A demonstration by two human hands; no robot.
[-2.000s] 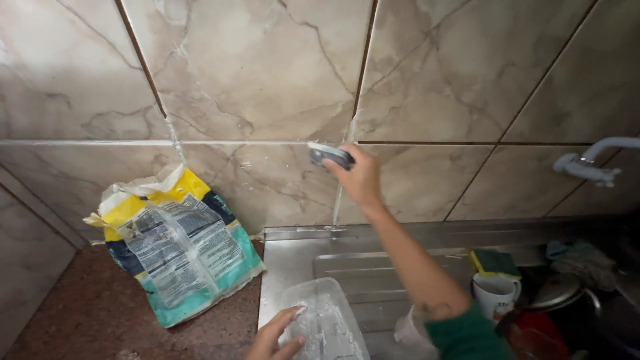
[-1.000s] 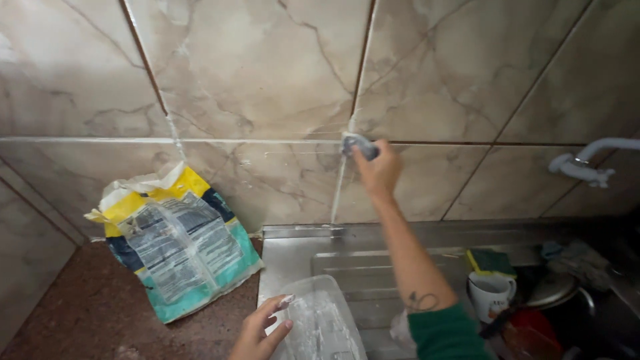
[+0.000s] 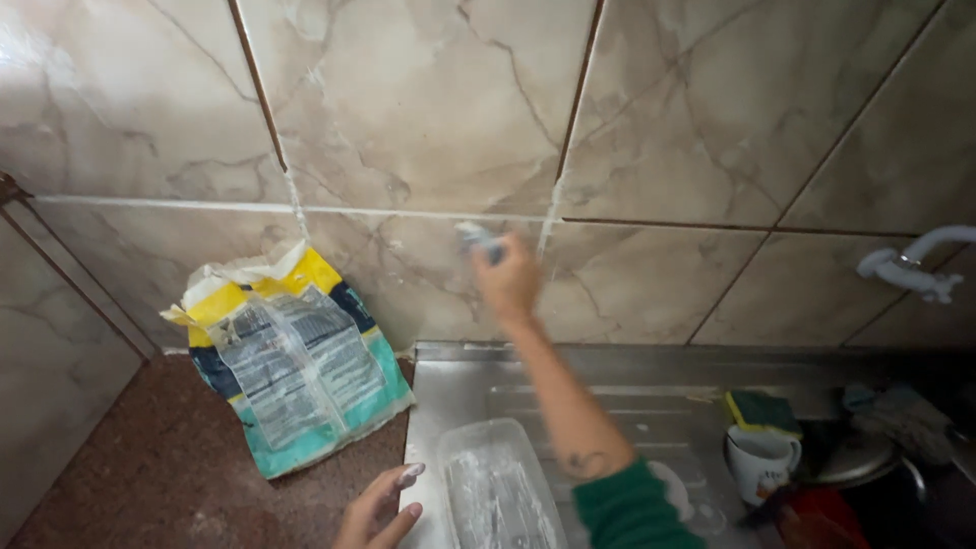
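My right hand (image 3: pixel 509 278) is shut on a small dark tool (image 3: pixel 484 245) with whitish paste at its tip, blurred by motion, in front of the tiled wall (image 3: pixel 427 305) just below a horizontal joint. White grout (image 3: pixel 381 211) fills part of that joint and short lengths of two vertical ones. My left hand (image 3: pixel 381 507) is beside the left rim of a clear plastic container (image 3: pixel 499 488), with white residue on a fingertip; its fingers are apart and hold nothing. The container, smeared with white paste, lies on the steel drainboard.
An opened yellow, blue and teal bag (image 3: pixel 305 374) leans against the wall on the brown stone counter (image 3: pixel 152 465). At right are a white mug (image 3: pixel 762 461), a green and yellow sponge (image 3: pixel 762 412), a pot lid (image 3: pixel 854 457) and a white wall tap (image 3: pixel 907 267). A steel drainboard (image 3: pixel 656 374) runs below the wall.
My right hand has moved left and down with the tool, away from the crossing of the joints where it was one second ago. My left hand remains near the container.
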